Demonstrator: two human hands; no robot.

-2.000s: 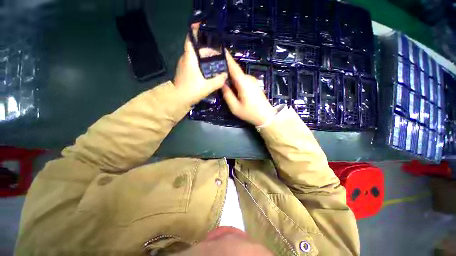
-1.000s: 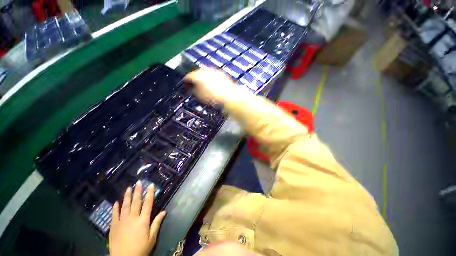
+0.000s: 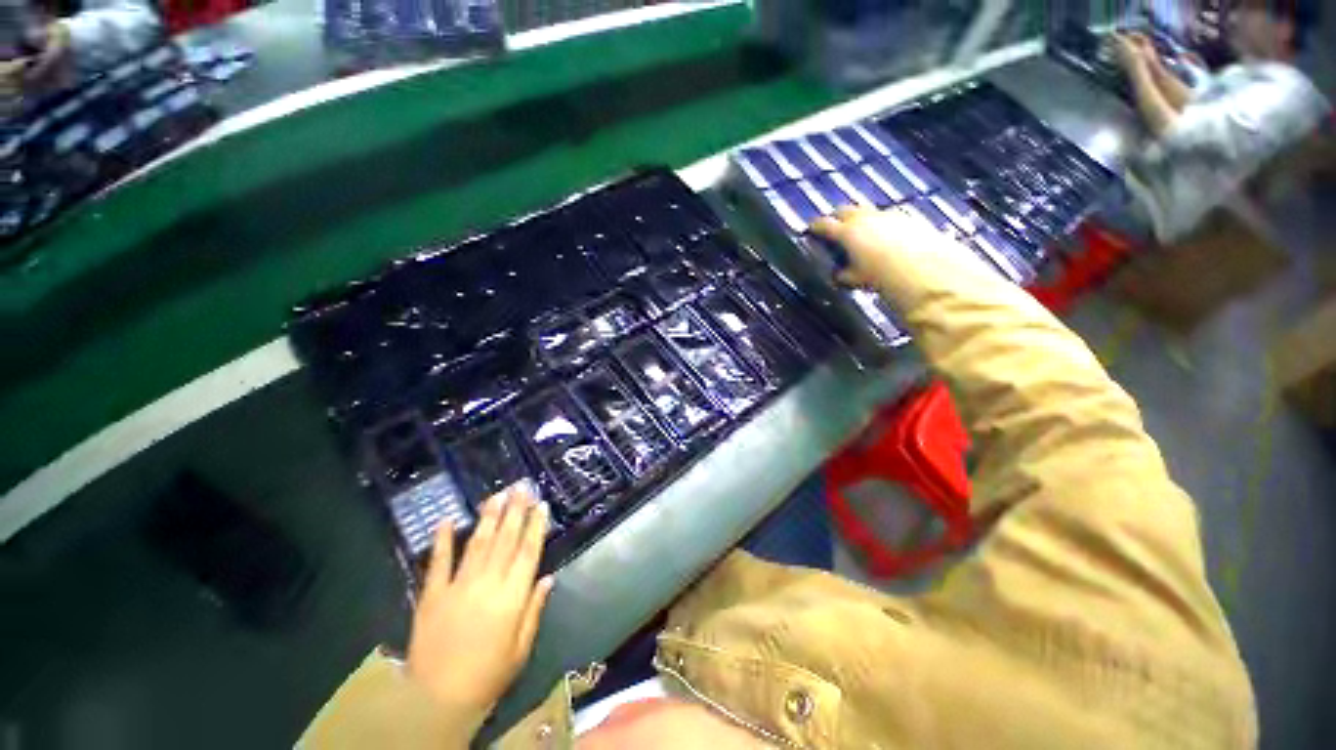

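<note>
The black housing tray (image 3: 484, 352) lies in front of me, with front housings in its pockets. A keypad (image 3: 429, 510) sits in the lower end of the housing at the tray's near left corner. My left hand (image 3: 481, 586) lies flat with fingers spread at the tray's near edge, just right of that keypad. My right hand (image 3: 865, 246) reaches over the keypad tray (image 3: 821, 158) at the right, which holds rows of blue-white striped keypad stacks. Its fingertips are bent down and partly dark; whether they hold a keypad cannot be told.
A black phone-like piece (image 3: 220, 542) lies left of the tray. A green conveyor (image 3: 586, 132) with a pale rail runs behind. Another dark tray (image 3: 1011, 161) lies beyond the keypad tray, near another worker (image 3: 1231, 125). A red stool (image 3: 901, 484) stands below the bench edge.
My right hand has moved from the black tray's far right corner onto the keypad tray. My left hand stays at the tray's near edge. The view has shifted, showing the phone-like piece at left.
</note>
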